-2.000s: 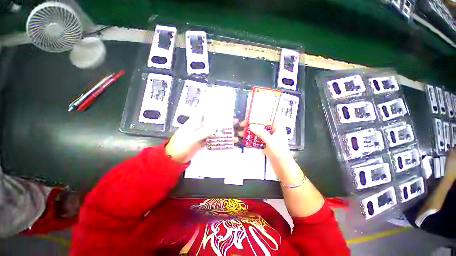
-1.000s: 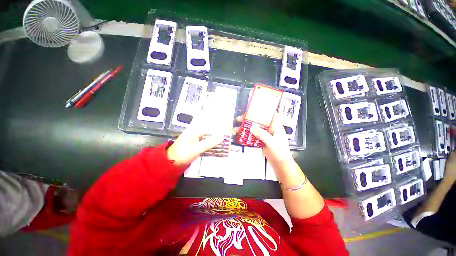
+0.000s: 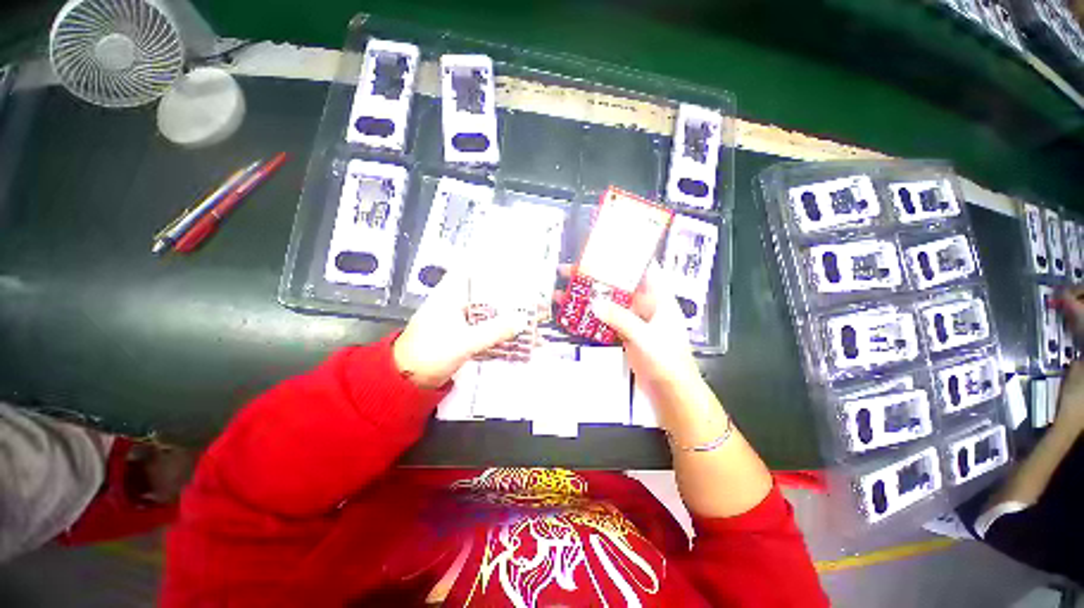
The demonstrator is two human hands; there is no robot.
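My right hand [image 3: 648,327] holds a red-edged keypad phone [image 3: 615,261], its pale screen and red keys facing up and its top tilted right. My left hand [image 3: 458,330] holds a second keypad phone [image 3: 514,255]; its upper part is washed out by glare and my fingers cover part of its keys. Both phones are above the near edge of a clear blister tray [image 3: 559,172]. In that tray several white phone backs [image 3: 365,223] lie face down, and the far row has bare pockets. White flat rectangles [image 3: 553,392] lie below my hands.
A second clear tray [image 3: 826,392] with phone backs is at the right, and more phones [image 3: 1048,315] lie beyond it. A red pen [image 3: 232,204] and a pale pen [image 3: 205,210] lie left. A white fan [image 3: 117,51] stands upper left. Other people's arms [image 3: 1046,463] show at both sides.
The red-edged phone in my right hand has tilted further to the right. My left hand has shifted slightly over the keys of its phone. The view has moved a little.
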